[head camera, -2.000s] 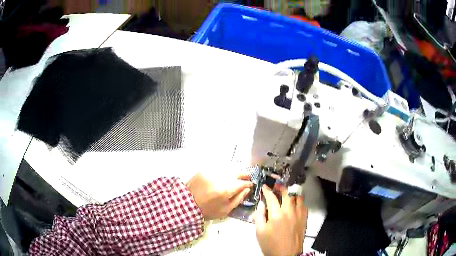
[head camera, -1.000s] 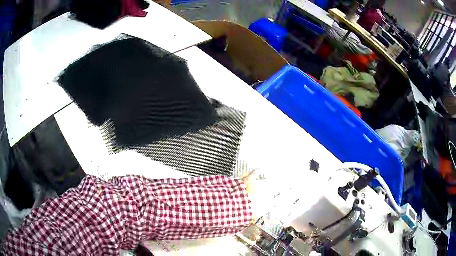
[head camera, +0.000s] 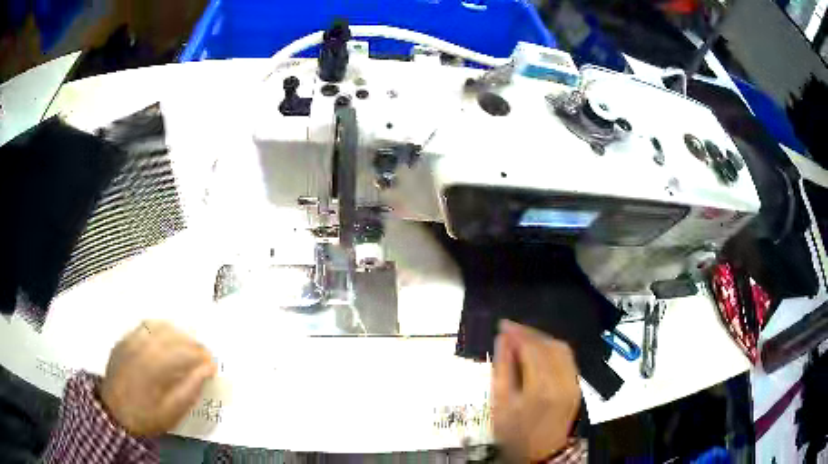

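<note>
My left hand (head camera: 159,376) is over the table's front part, left of the needle area, fingers curled and nothing visible in it. My right hand (head camera: 536,390) is blurred, at the front edge of the pile of black strips (head camera: 527,290); whether it grips a strip cannot be told. The white sewing machine (head camera: 427,136) has its presser foot area (head camera: 349,267) and metal needle plate (head camera: 377,304) free of hands. No fabric shows clearly under the foot. The black mesh stack (head camera: 45,199) lies at far left, with grey-looking mesh (head camera: 136,195) beside it.
A blue bin (head camera: 363,18) stands behind the machine. Blue-handled snips (head camera: 621,344) and a slim metal tool (head camera: 649,340) lie right of the strips. A red patterned item (head camera: 737,304) is at the right edge. A printed ruler (head camera: 468,417) runs along the table front.
The view has swung to the right, back to the machine. My hands, earlier together at the presser foot, are now apart: left by the table front, right at the strips.
</note>
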